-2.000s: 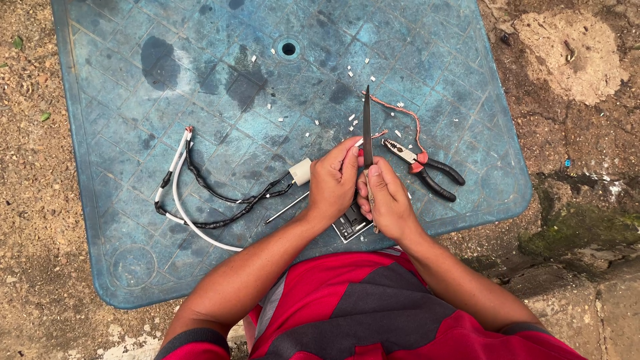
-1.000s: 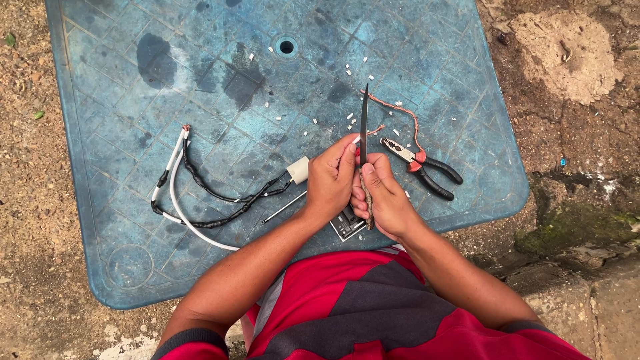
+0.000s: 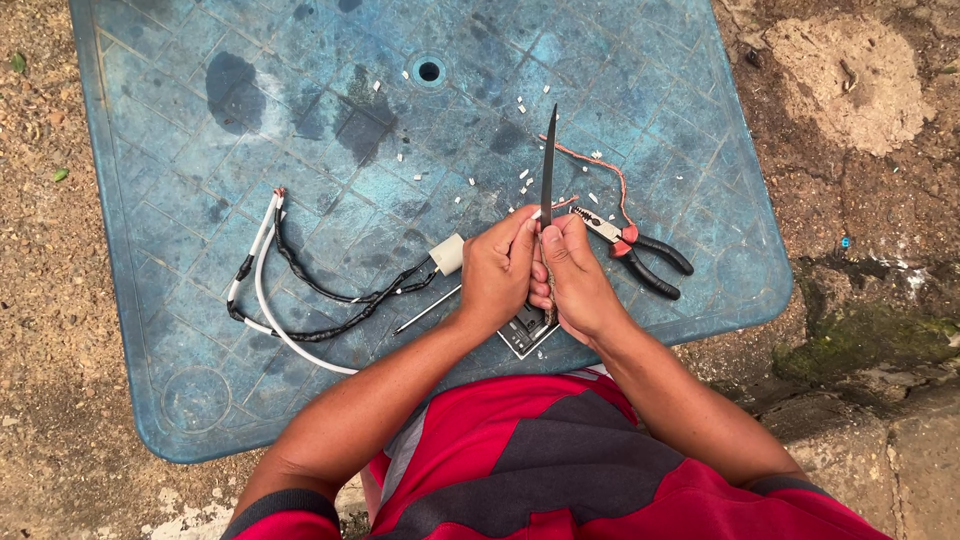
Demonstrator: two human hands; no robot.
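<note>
My right hand (image 3: pixel 577 277) grips the handle of a knife (image 3: pixel 549 165), its dark narrow blade pointing away from me. Close against it, my left hand (image 3: pixel 499 266) holds a white-insulated wire (image 3: pixel 536 214) whose bare twisted copper end (image 3: pixel 564 202) sticks out past the blade. The blade crosses the wire beside my left fingertips. Under my hands lies a partly hidden dark device with a white edge (image 3: pixel 525 334). Combination pliers (image 3: pixel 634 251) with black and red handles lie slightly open just right of my right hand, and a loose copper strand (image 3: pixel 619 176) reaches their jaws.
On the blue plastic table (image 3: pixel 195 337), a cable partly wrapped in black tape (image 3: pixel 330 334) loops left to a beige block (image 3: pixel 448 254). A thin metal rod (image 3: pixel 427 309) lies by my left wrist. Several white insulation bits (image 3: pixel 524 174) are scattered beyond my hands, near a table hole (image 3: pixel 429 71).
Both hands stay together around the wire and knife. The knife's handle and blade have tilted slightly; the pliers and the taped cable lie as before.
</note>
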